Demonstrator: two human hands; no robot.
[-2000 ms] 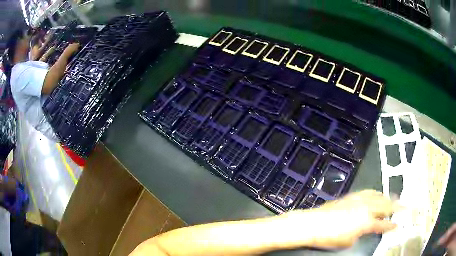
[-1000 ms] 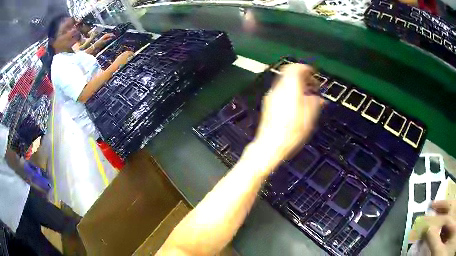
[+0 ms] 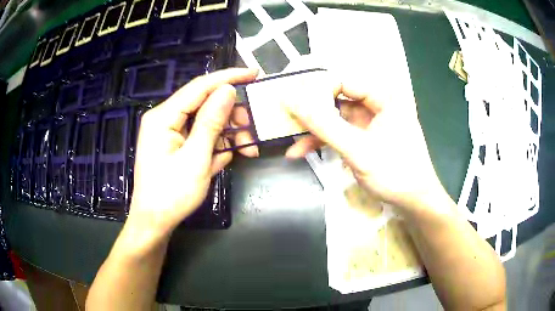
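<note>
My left hand [image 3: 188,140] holds the keypad end of a dark phone housing [image 3: 239,147] between thumb and fingers, above the bench. A pale adhesive piece [image 3: 274,109] covers the housing's window area. My right hand [image 3: 365,140] is at the other end of the housing, its fingers on the adhesive piece and around the edge. Fingers hide parts of the housing. The adhesive sheet stack [image 3: 359,267] lies below and behind my right hand, partly hidden by it.
The blister tray [image 3: 140,45] with dark housings lies at the left; its far row shows cream outlines. A white skeleton sheet [image 3: 268,36] lies beyond my hands. Tangled waste liners [image 3: 496,121] lie at the right, with a small tan scrap [image 3: 457,65]. A green surface with a pale rail runs behind.
The view has swung right. My left hand, earlier over the tray, is now in front of me holding a housing. My right hand has come fully into view and meets it there.
</note>
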